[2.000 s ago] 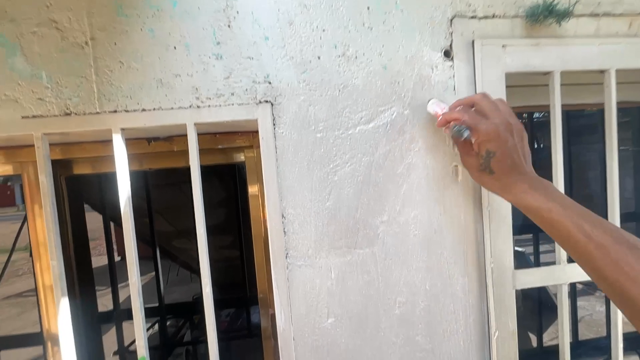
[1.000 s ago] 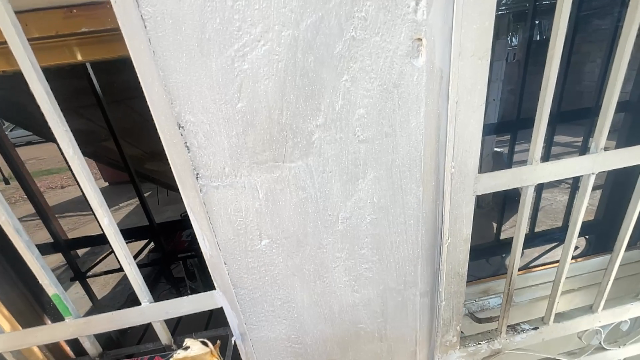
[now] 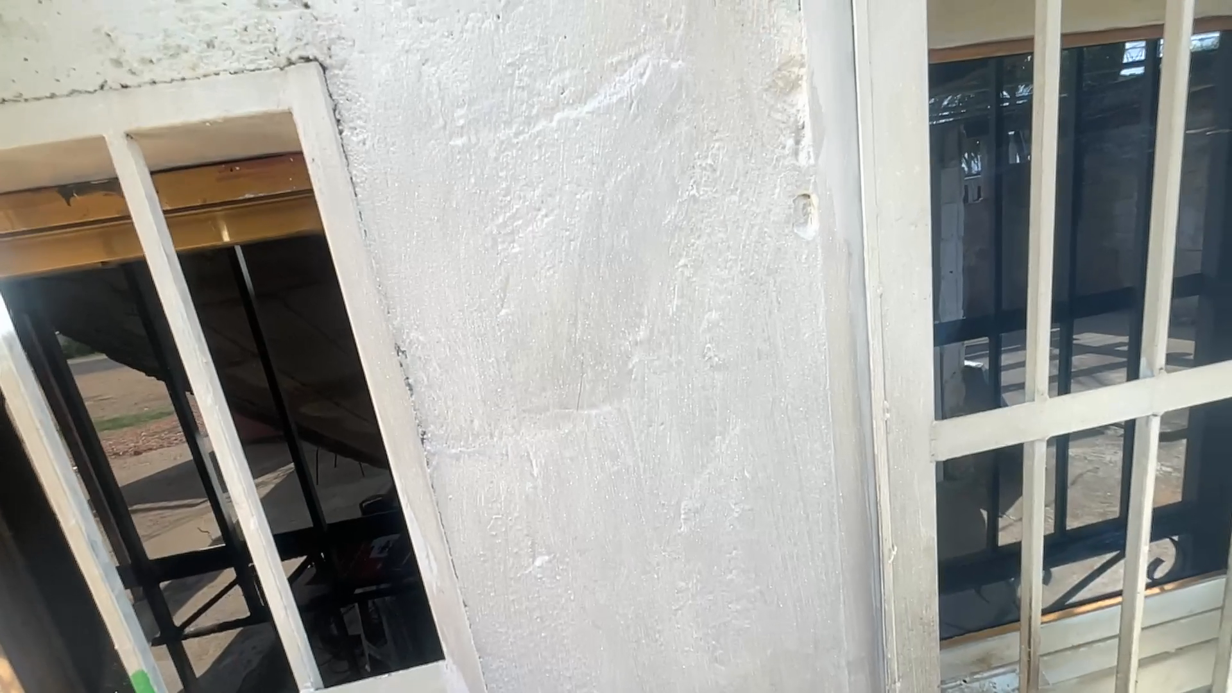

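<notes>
Neither my left hand nor my right hand shows in the head view now. A whitish, rough plastered wall [image 3: 597, 366] fills the middle, with a small hole [image 3: 805, 214] near its right edge. On the left stands a white-painted metal window grille [image 3: 361, 318] in front of a window with a gold-coloured frame [image 3: 236, 207]. To the right is another white metal grille [image 3: 900, 385] over dark glass [image 3: 1088, 289].
Pitted, flaking plaster [image 3: 173, 38] lies above the left grille. A crossbar [image 3: 1078, 409] joins the upright bars on the right. A green mark [image 3: 142, 681] shows on a left bar. The glass reflects ground and bars.
Two seconds ago a hand held a small whitish object against the wall's upper right, beside the right grille; that hand has left the view. The view has shifted markedly.
</notes>
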